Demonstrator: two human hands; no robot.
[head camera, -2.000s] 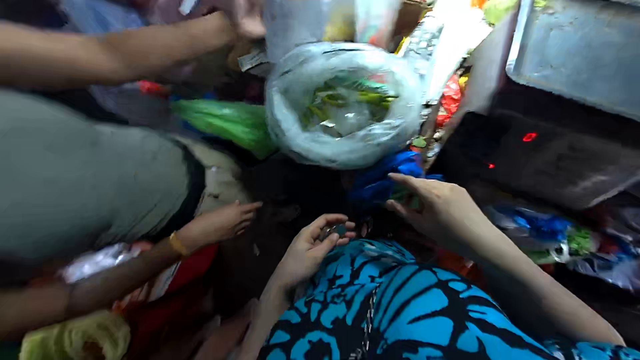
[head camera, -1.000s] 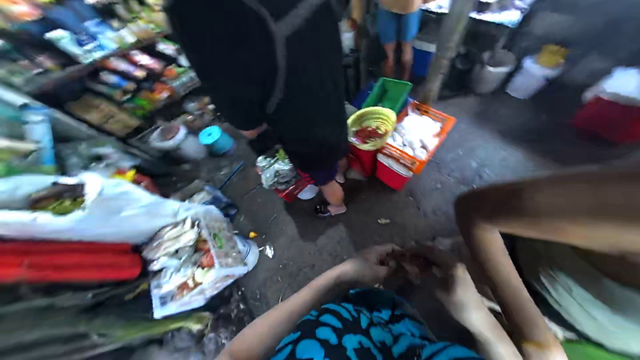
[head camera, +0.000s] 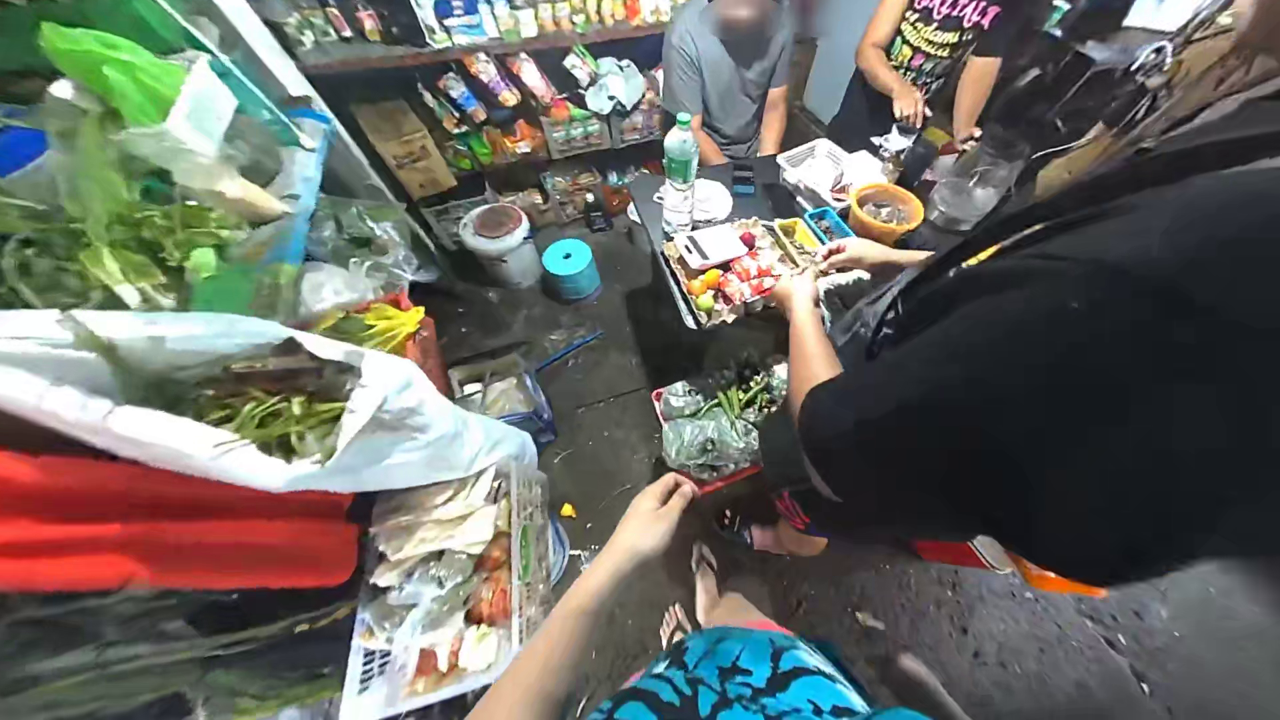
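My left hand (head camera: 655, 512) is in front of me at the lower middle of the head view, its fingers curled. Whether anything is held in them cannot be told. Just beyond the fingertips, in the picture, is the rim of a red basket (head camera: 728, 481) on the floor, with a clear plastic bag of vegetables (head camera: 708, 442) and green pods (head camera: 742, 400) in it; touch between hand and rim cannot be told. My right hand is out of view.
A person in black (head camera: 1040, 350) stands close on the right, hands over a low table with a vegetable tray (head camera: 730, 275). At left are a white sack (head camera: 430, 410) of greens and a white plastic crate (head camera: 525, 560). A turquoise stool (head camera: 570, 270) stands farther back.
The view has swung strongly between frames. One second ago both my hands were together in front of me; now only my left shows, apart and reaching forward.
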